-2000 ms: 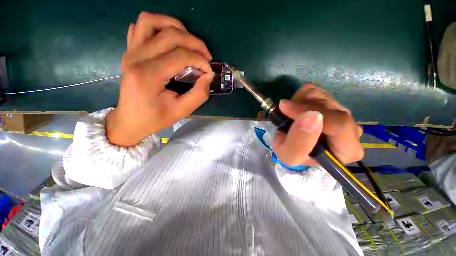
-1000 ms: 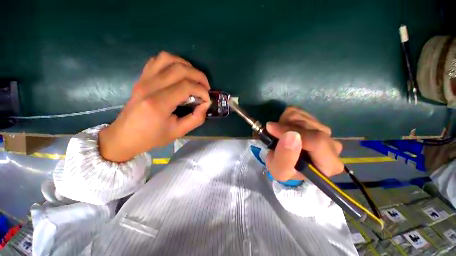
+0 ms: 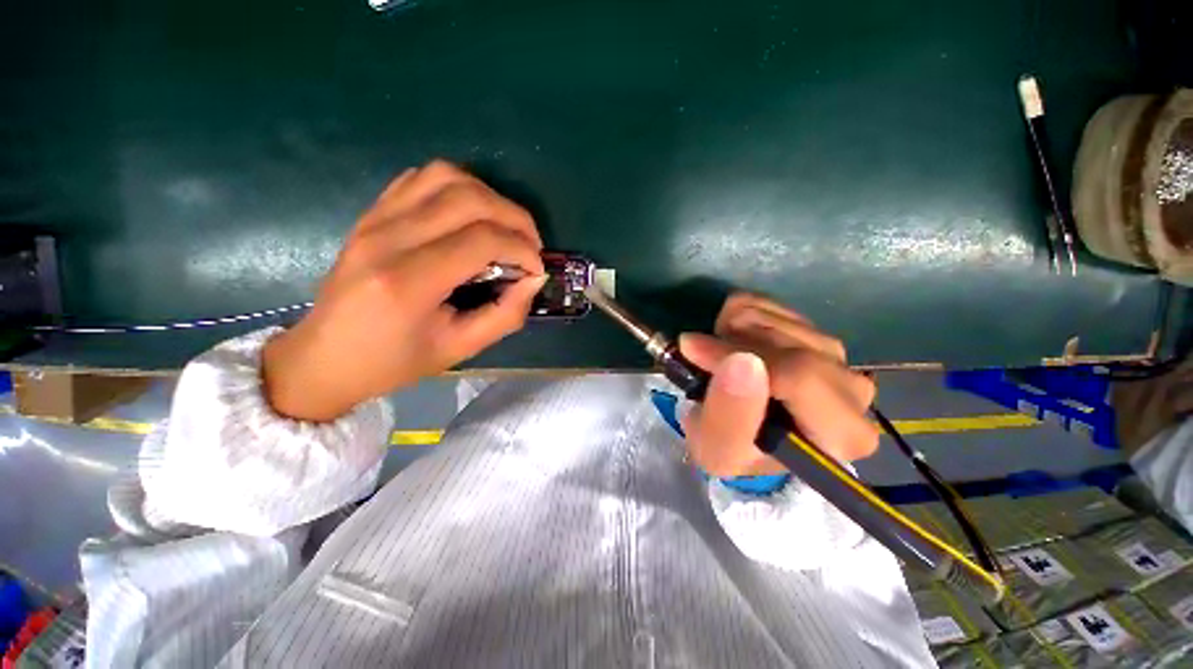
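A small dark circuit board (image 3: 563,286) lies on the green mat near the bench edge, its pale tab pointing right. My left hand (image 3: 419,281) holds a small silvery piece, perhaps a battery cell (image 3: 497,273), between thumb and fingers at the board's left end; most of it is hidden. Solder wire (image 3: 196,322) runs from the left edge to my left hand. My right hand (image 3: 778,386) grips the black and yellow soldering iron (image 3: 857,499). The iron's tip is at the board's right end, by the pale tab.
A slim black brush (image 3: 1043,163) lies at the right beside the round tip cleaner (image 3: 1136,183). A black holder (image 3: 39,294) stands at the left edge. A small pale object (image 3: 390,4) is cut off at the top. Wrapped cartons (image 3: 1092,621) are below right.
The view has shifted, so the bench items appear lower and the right-hand items further in. A pale object now shows at the top. Both hands keep their hold; the iron stays at the board.
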